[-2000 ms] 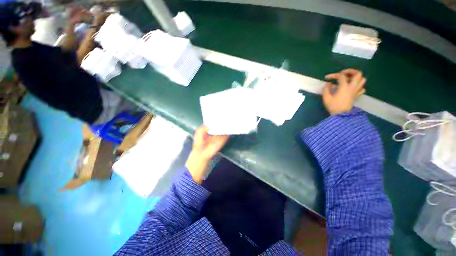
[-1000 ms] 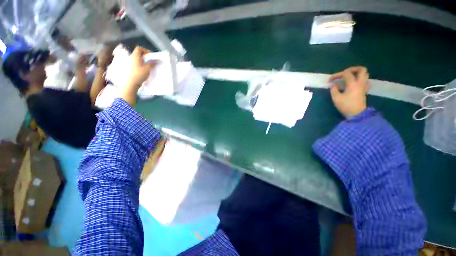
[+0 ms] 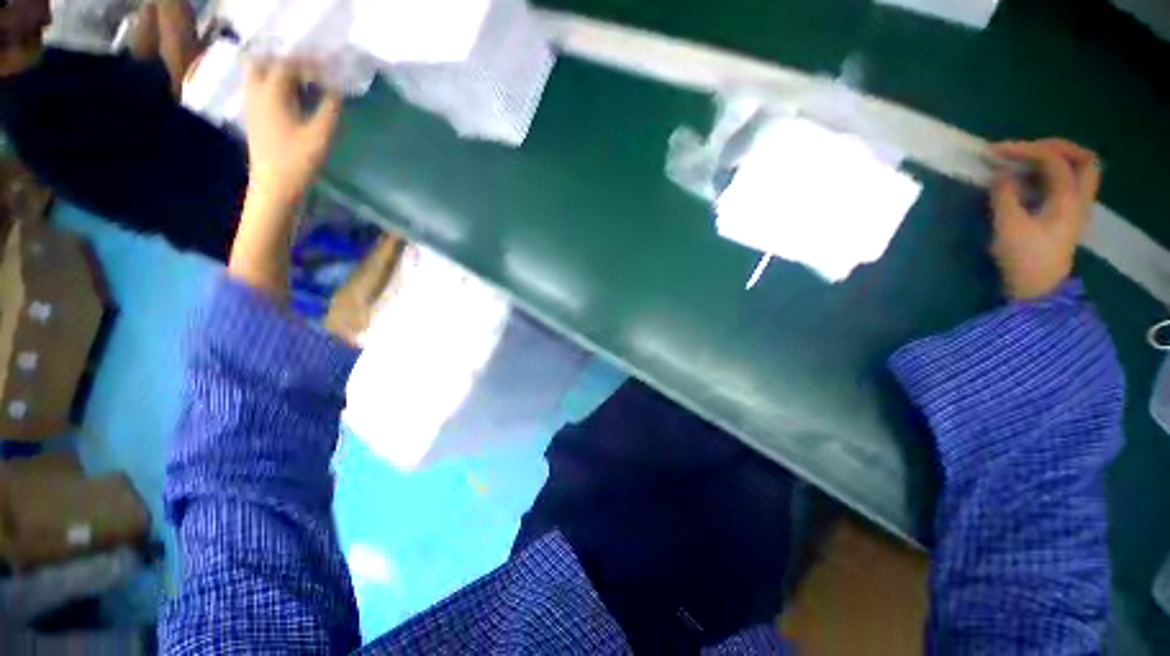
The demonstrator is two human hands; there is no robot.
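A pile of white sheets or small sleeves (image 3: 817, 199) lies on the dark green bench, with a small white tab sticking out at its front. A crumpled small clear plastic bag (image 3: 719, 145) shows beside it. My left hand (image 3: 290, 126) is at the white stacked boxes at the upper left, its fingers curled against white pieces; whether it grips one is unclear. A white stack (image 3: 481, 77) with ridged sides stands right of that hand. My right hand (image 3: 1046, 212) rests at the pale strip, right of the pile, thumb and fingers apart, with nothing visible in it.
A person in a dark top (image 3: 122, 141) sits at the left, hands near white pieces. A large white stack in clear film (image 3: 430, 359) is below the bench edge. Brown cartons (image 3: 45, 320) stand on the blue floor. A white box (image 3: 949, 8) is cut off at the top.
My left hand has moved from the near edge of the pile to the upper-left stacks, and the white piece it held is gone from it. My right hand keeps its pose while the view shifts.
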